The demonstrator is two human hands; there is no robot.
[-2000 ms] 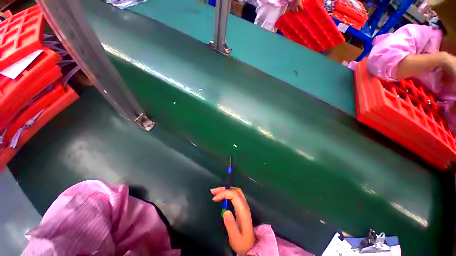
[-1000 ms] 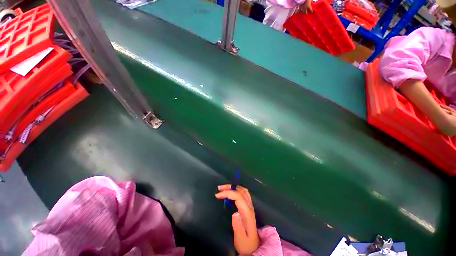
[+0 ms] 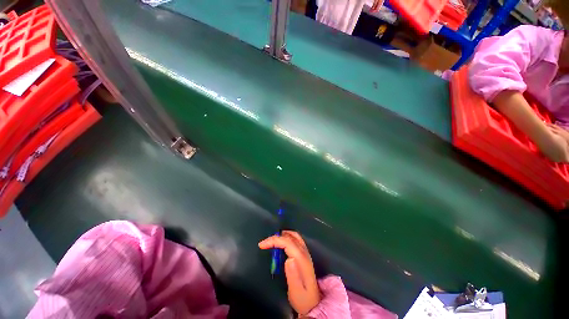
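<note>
My right hand (image 3: 299, 274) is at the bottom centre, above the dark green bench, with its sleeve coming from the lower right. It holds a thin blue pen (image 3: 276, 254) between its fingers. The pen stands almost upright, one end pointing toward the belt, with a green glint at its lower end. My left hand is not visible; only a pink striped sleeve (image 3: 125, 268) shows at the lower left. A blue clipboard (image 3: 495, 297) with a metal clip and white papers (image 3: 426, 307) lies at the bottom right, cut off by the edge.
Stacked red-orange trays (image 3: 37, 149) with thin strips between them stand at the left. A metal upright (image 3: 118, 81) rises beside the green belt (image 3: 249, 146), another (image 3: 278, 28) beyond it. Across it, a person's forearms rest over stacked red trays (image 3: 480, 131); another person and red tray show at the top.
The pen has swung in my right hand and its lower end now shows below the fingers. The red tray at the top has moved up, partly out of view. The person at the right has lowered their arms.
</note>
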